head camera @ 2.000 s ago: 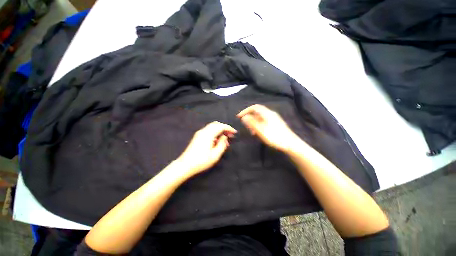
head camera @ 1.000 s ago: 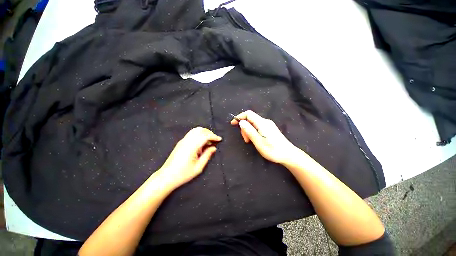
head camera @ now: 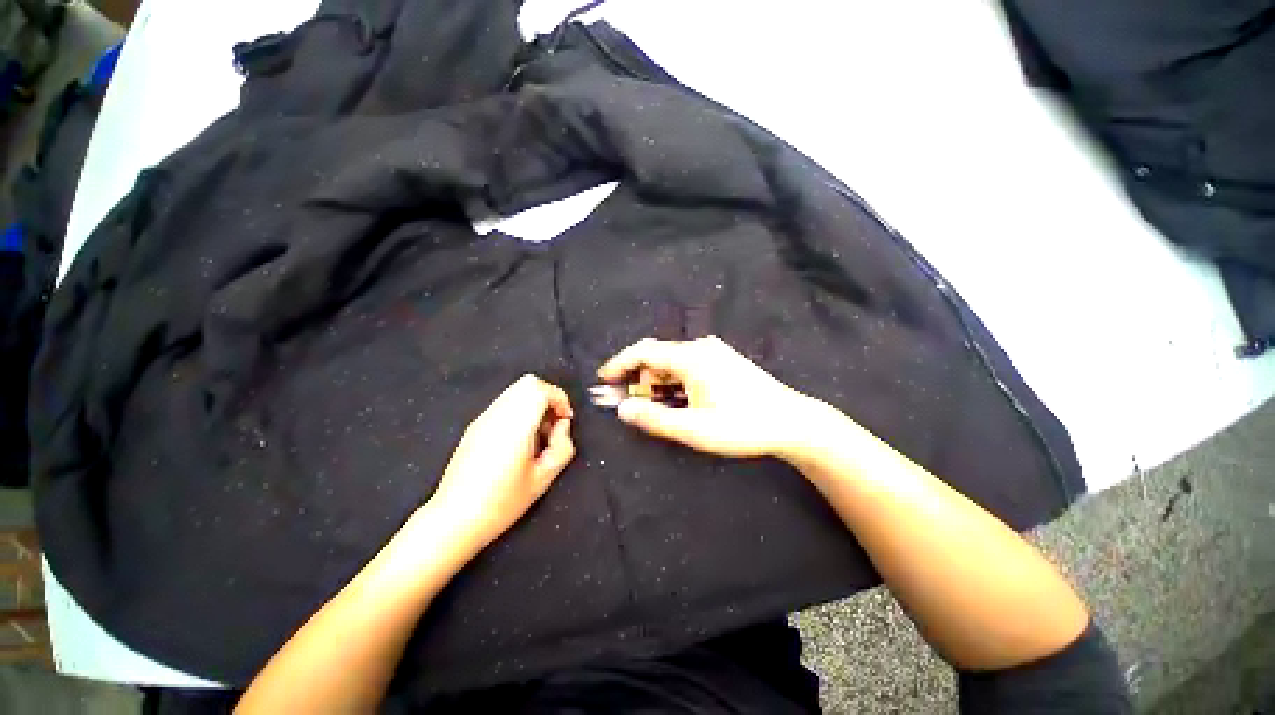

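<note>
A black hooded jacket (head camera: 378,377), flecked with lint, lies spread over the white table. A seam (head camera: 617,524) runs down its middle from an oval opening that shows white table. My right hand (head camera: 713,398) holds small thread snips (head camera: 608,397), their silvery tips pointing left beyond the fingertips, close to the seam. My left hand (head camera: 510,454) is just left of the seam with thumb and fingertips pinched together on the cloth. Whether a thread or a fold is between them is too small to tell.
Another black garment (head camera: 1154,112) lies at the right on the white table (head camera: 895,112). The hood (head camera: 406,63) is bunched at the far end. Dark cloth with bits of blue is at the far left. Speckled floor (head camera: 895,657) shows at the lower right.
The snips' tips now show clearly in my right hand, which has moved left and down to the seam. My left hand has moved slightly left. The view has shifted over the jacket.
</note>
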